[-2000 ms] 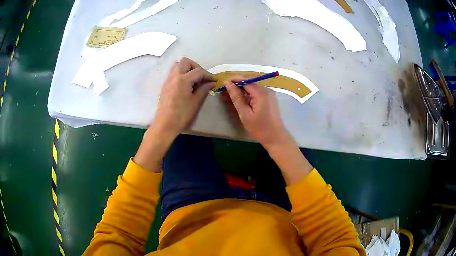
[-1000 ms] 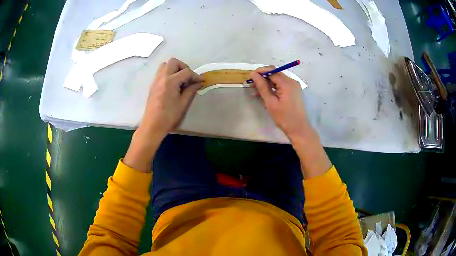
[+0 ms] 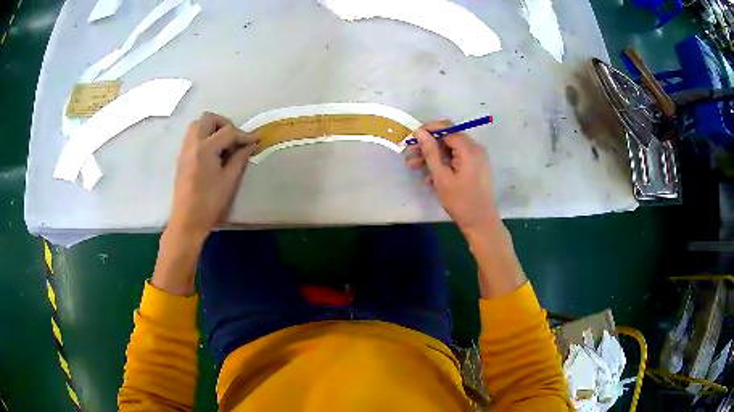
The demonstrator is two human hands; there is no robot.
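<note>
A tan-brown curved template (image 3: 330, 126) lies on a white curved collar piece (image 3: 322, 109) near the table's front edge. White shows along both long edges of the template. My left hand (image 3: 211, 173) has its fingertips on the left end of template and piece; the left tip is hidden. My right hand (image 3: 459, 170) holds a dark blue pencil (image 3: 467, 125) with a reddish upper end. Its point is at the lower right end of the template, and the fingers partly cover the piece's right end.
White curved pieces lie at left (image 3: 129, 121) and far centre (image 3: 435, 18), with a small tan template (image 3: 95, 99) at left. A steam iron (image 3: 624, 100) stands by the right table edge. A heap of white pieces (image 3: 595, 366) is on the floor side at lower right.
The view has shifted, so the table contents sit further left. My right hand and pencil have moved along the template's lower edge from its left part to its right end. My left hand stays at the left end.
</note>
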